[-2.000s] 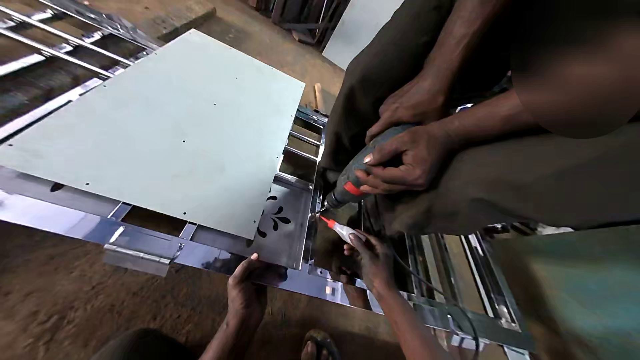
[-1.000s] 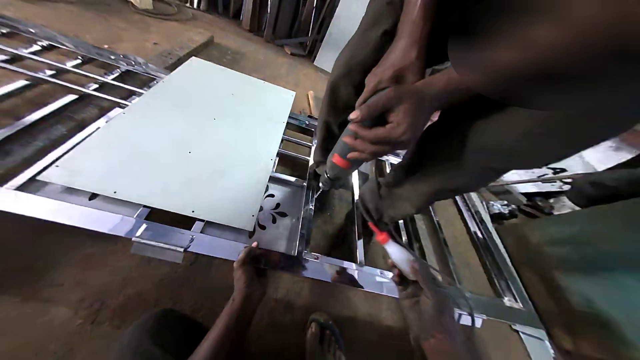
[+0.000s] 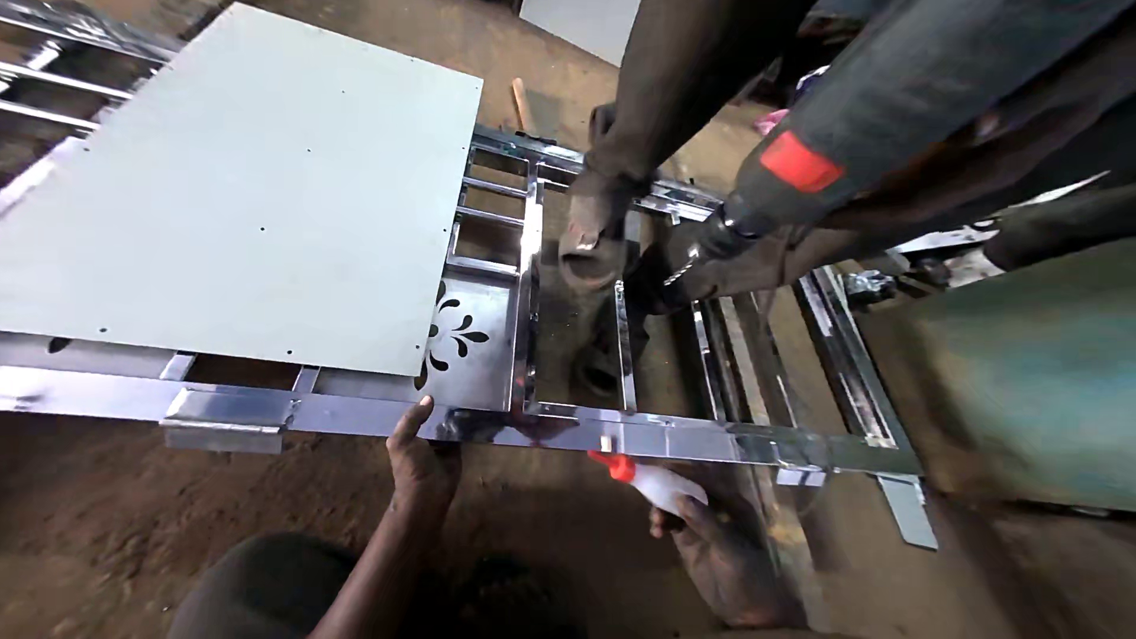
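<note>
My left hand [image 3: 422, 457] grips the near rail of a shiny metal frame [image 3: 666, 437], its thumb on top and its fingers hidden beneath. In my right hand [image 3: 719, 541] is a white plastic squeeze bottle [image 3: 666, 488] with a red cap, its tip close to the same rail. A pale flat panel [image 3: 266, 177] with small holes lies on the frame. Under its right edge shows a metal sheet [image 3: 484, 355] with petal-shaped cutouts. A power drill [image 3: 825, 151] with a red band and a twist bit hangs over the frame at the upper right, near the camera.
Another person's trousered legs [image 3: 674, 98] stand among the frame's bars. A greenish sheet [image 3: 1038, 382] lies at the right. More metal bars [image 3: 62, 80] are at the upper left, and a wooden stick [image 3: 521, 105] lies beyond the frame. Bare earth floor [image 3: 177, 506] shows in front.
The drill has come away from the frame and up to the right. My right hand has drawn the bottle back from the drilling spot to the near rail. My left hand stays at the rail.
</note>
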